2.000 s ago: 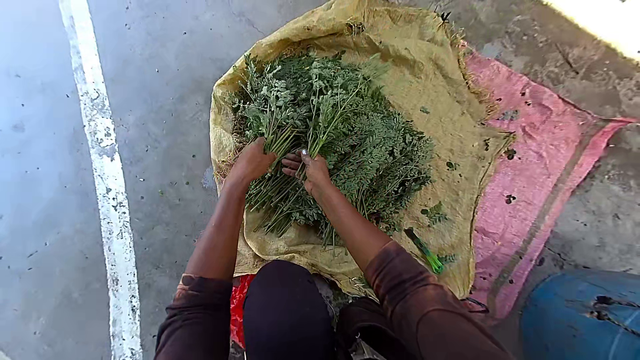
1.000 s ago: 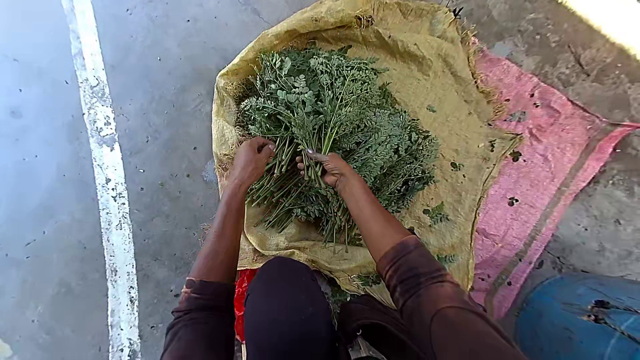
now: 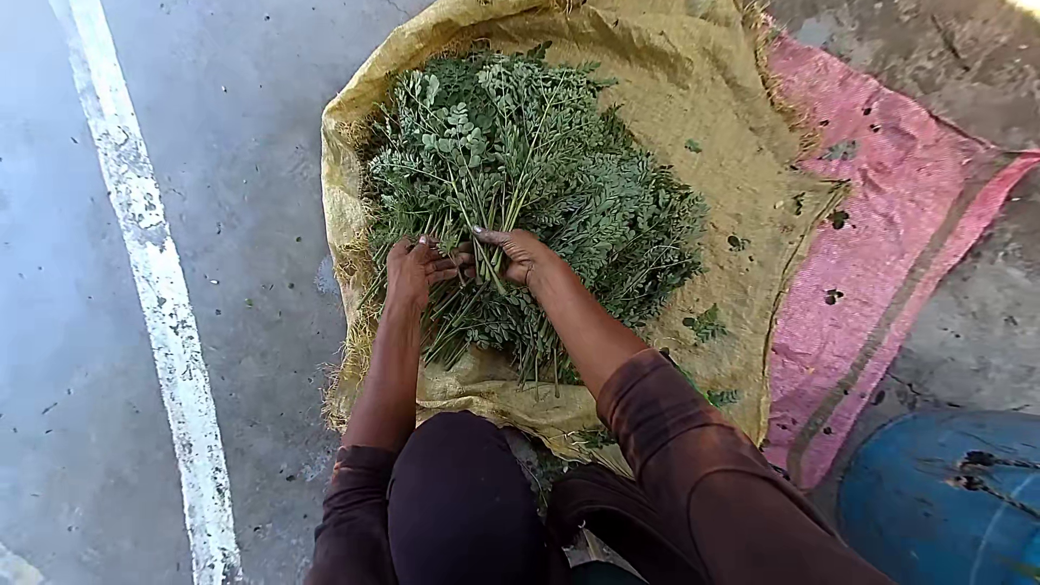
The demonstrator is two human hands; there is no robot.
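Observation:
A large pile of leafy green stems (image 3: 617,203) lies on a yellow woven sack (image 3: 699,73). Over the pile's lower left part, my right hand (image 3: 516,256) grips a bunch of leafy stems (image 3: 508,183) by the cut ends, thumb on top, leaves pointing up and away from me. Just left of it, my left hand (image 3: 422,266) is at the stem ends, its fingers reaching toward my right hand. Whether its fingers hold any stems is hard to tell, as stalks cross around them.
A pink woven sack (image 3: 861,244) with scattered leaf bits lies to the right, partly under the yellow one. At the lower right stands a blue plastic drum (image 3: 934,496). A painted white line (image 3: 154,268) runs along the concrete floor at the left. My knee (image 3: 467,496) is close below the pile.
My right hand has a fuller-looking bunch than in the earliest frame. My left hand, a little apart from the right one a second ago, is now closer to it, with fingers extended.

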